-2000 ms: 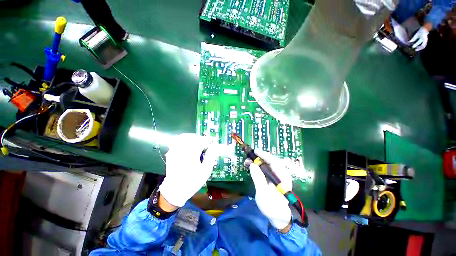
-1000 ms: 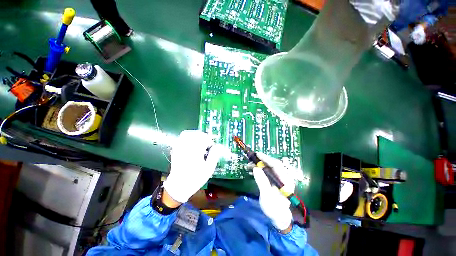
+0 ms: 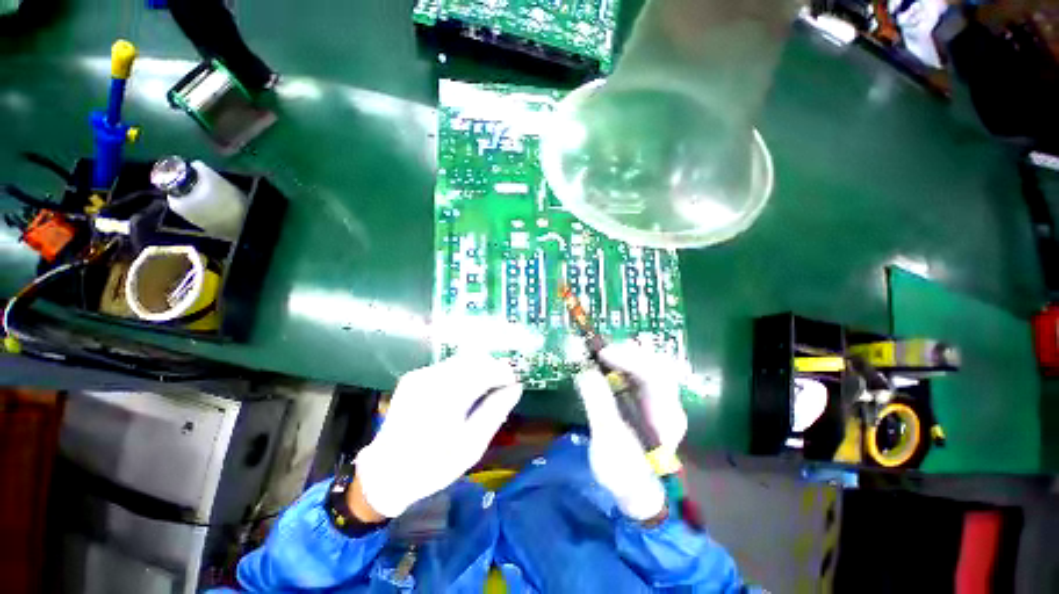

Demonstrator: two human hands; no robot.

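A large green circuit board (image 3: pixel 488 209) lies flat on the green bench in front of me, its near edge partly behind my hands. My right hand (image 3: pixel 636 429), in a white glove, is shut on a soldering iron (image 3: pixel 627 400). The iron's coppery tip points up and left over the rows of joints; whether it touches is unclear. My left hand (image 3: pixel 436 429), in a white glove, is at the board's near left edge, fingers and thumb close together. I cannot make out solder wire in it. The solder spool (image 3: pixel 215 99) stands at the upper left.
A clear fume hood (image 3: pixel 662 174) hangs over the board's upper right. Another board (image 3: pixel 523 29) lies beyond on a black block. The left tool box (image 3: pixel 261 250) holds a white bottle (image 3: pixel 207 197) and a cream cup (image 3: pixel 168 284). The right tool box (image 3: pixel 778 389) holds a yellow tape roll (image 3: pixel 892 435).
My left hand has drawn back from the joints toward the board's near edge. The iron's tip has moved right across the board. The whole view has shifted slightly.
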